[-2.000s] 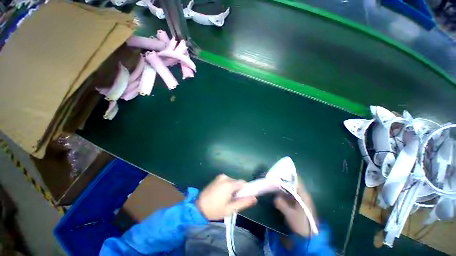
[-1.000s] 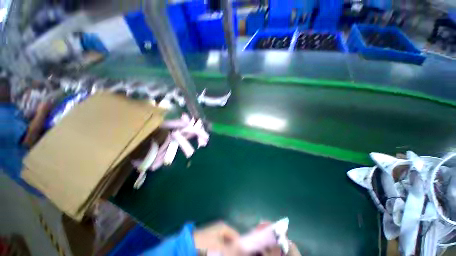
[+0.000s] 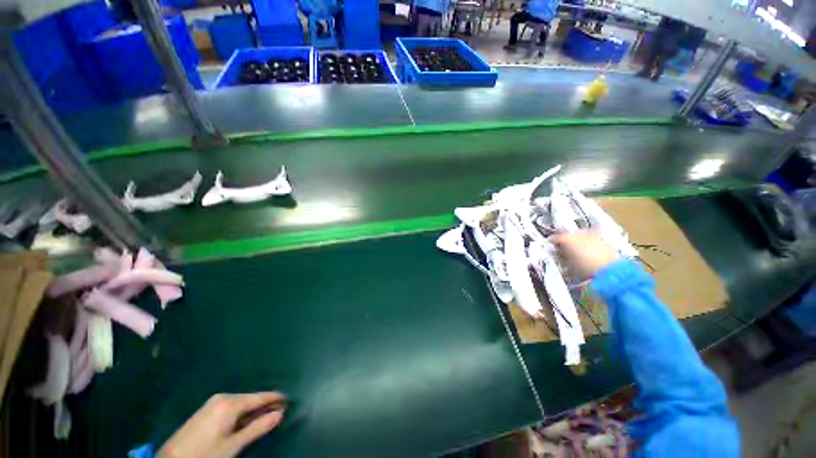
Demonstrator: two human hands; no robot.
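Observation:
My left hand (image 3: 224, 428) is at the bottom edge, left of centre, low over the green bench (image 3: 358, 358). Its thumb and fingers are apart and nothing shows in it. My right hand (image 3: 583, 254) is blurred and reaches into the pile of white headbands (image 3: 516, 259) at the right. Its fingertips are among the white arcs, and whether they grip one cannot be told. The headbands lie tangled with ears, arms and thin dark wires. Pale pink curved pads (image 3: 121, 309) lie heaped at the left.
Brown cardboard (image 3: 684, 268) lies under the headbands; more cardboard (image 3: 20, 309) is at the left edge. Two white eared headbands (image 3: 246, 190) sit beyond the green strip (image 3: 313, 234), right of a metal post (image 3: 85, 183). Blue trays (image 3: 445, 63) of dark parts stand across the belt.
The view has turned right. The pink and white piece has left my hands. My right hand has moved to the headband pile. Two headbands now show right of the post, where one showed before.

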